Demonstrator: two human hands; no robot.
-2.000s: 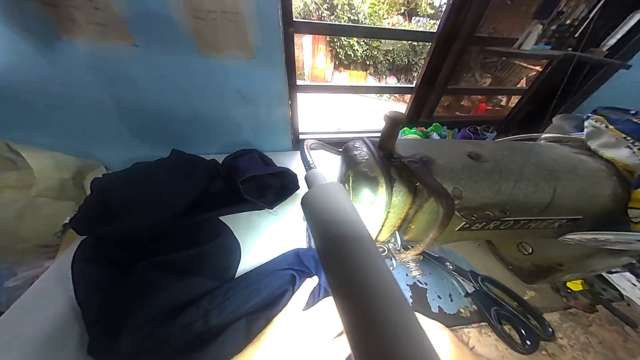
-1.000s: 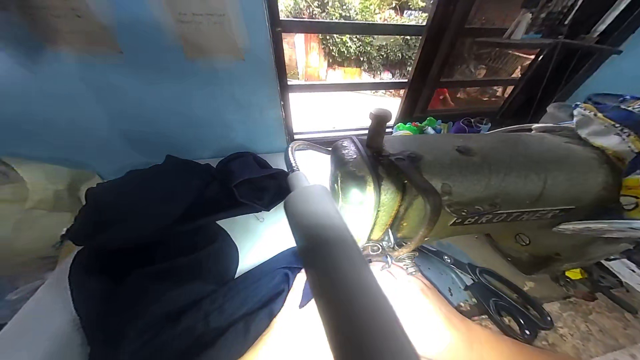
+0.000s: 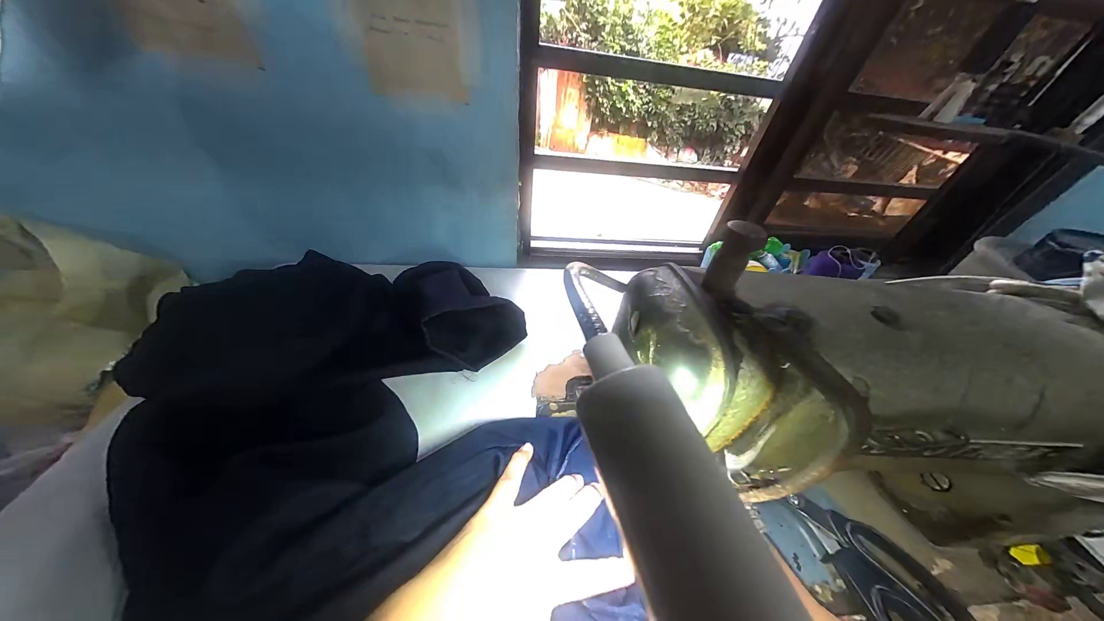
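Note:
My left hand (image 3: 526,543) lies flat with fingers spread on a dark navy cloth (image 3: 379,517), just left of the sewing machine's head (image 3: 681,345). Of my right hand (image 3: 798,578) only a sliver shows at the lower edge, behind a grey cylindrical lamp arm (image 3: 681,492); its fingers are hidden. The cloth runs under my left fingers toward the machine's needle area, which the lamp arm covers. Bright light falls on the machine head and my left hand. The rest of the cloth lies bunched on the white table (image 3: 492,397).
Black-handled scissors (image 3: 871,552) lie on the machine bed at the lower right. A barred window (image 3: 638,164) stands behind the machine, with a purple item (image 3: 837,263) near its sill. Pale fabric (image 3: 69,310) is heaped at the far left against the blue wall (image 3: 345,190).
My right hand, seen beside the machine's needle area a second ago, has drawn down behind the lamp arm. More of my spread left hand shows on the cloth.

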